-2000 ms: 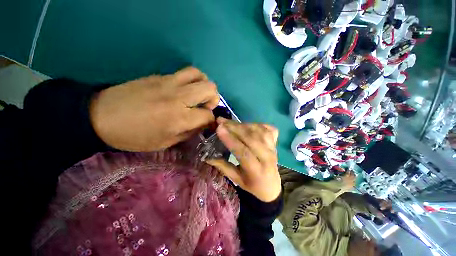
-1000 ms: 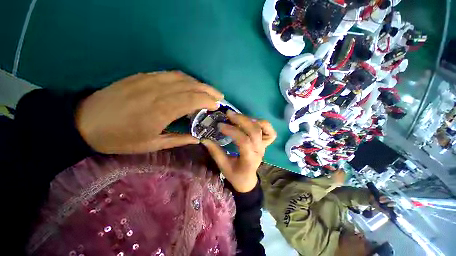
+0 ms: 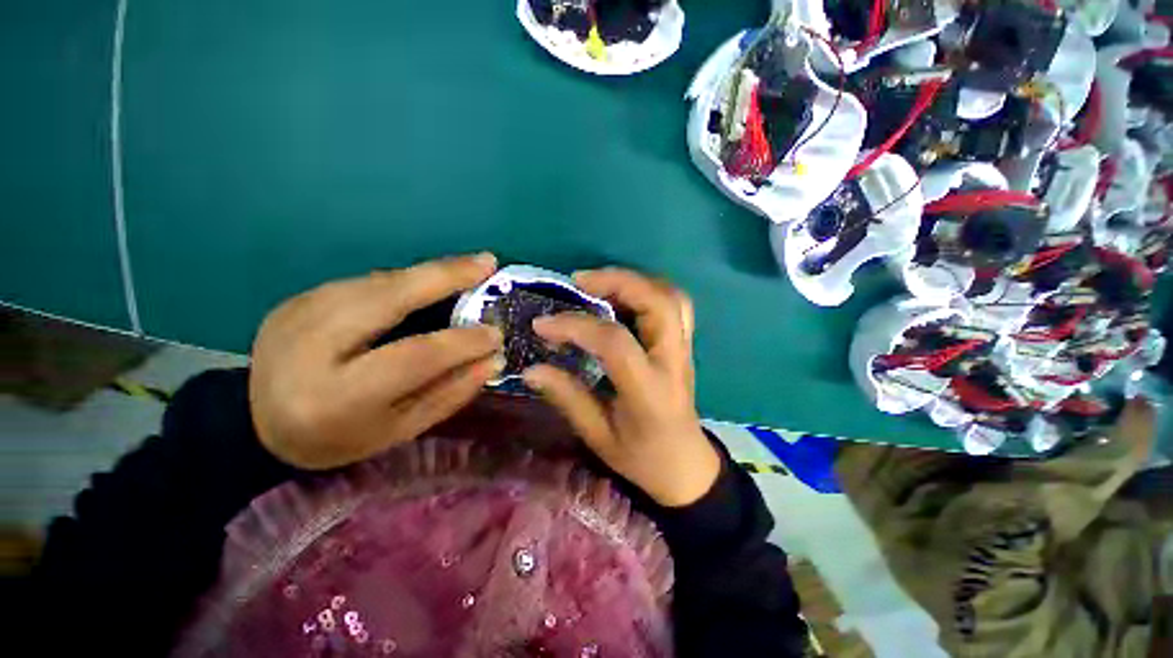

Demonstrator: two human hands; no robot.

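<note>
A white camera shell (image 3: pixel 521 279) is held between my two hands at the near edge of the green bench. Its open back faces up and shows a dark main board (image 3: pixel 530 332) with tiny components inside. My left hand (image 3: pixel 373 360) grips the shell from the left, fingertips on its rim and on the board. My right hand (image 3: pixel 630 373) holds it from the right, with fingers over the board and the thumb low at the near side. The fingertips hide parts of the board and rim.
A large cluster of semi-finished cameras (image 3: pixel 823 244) with red wires covers the right of the green bench (image 3: pixel 322 142). A single unit (image 3: pixel 618 52) lies at the far edge of view. Another worker's tan sleeve and jacket (image 3: pixel 1003 553) are at the lower right.
The view has shifted, and the cluster now looks larger and farther right. The shell is more exposed between my hands. My left fingers have come onto the board from the shell's edge.
</note>
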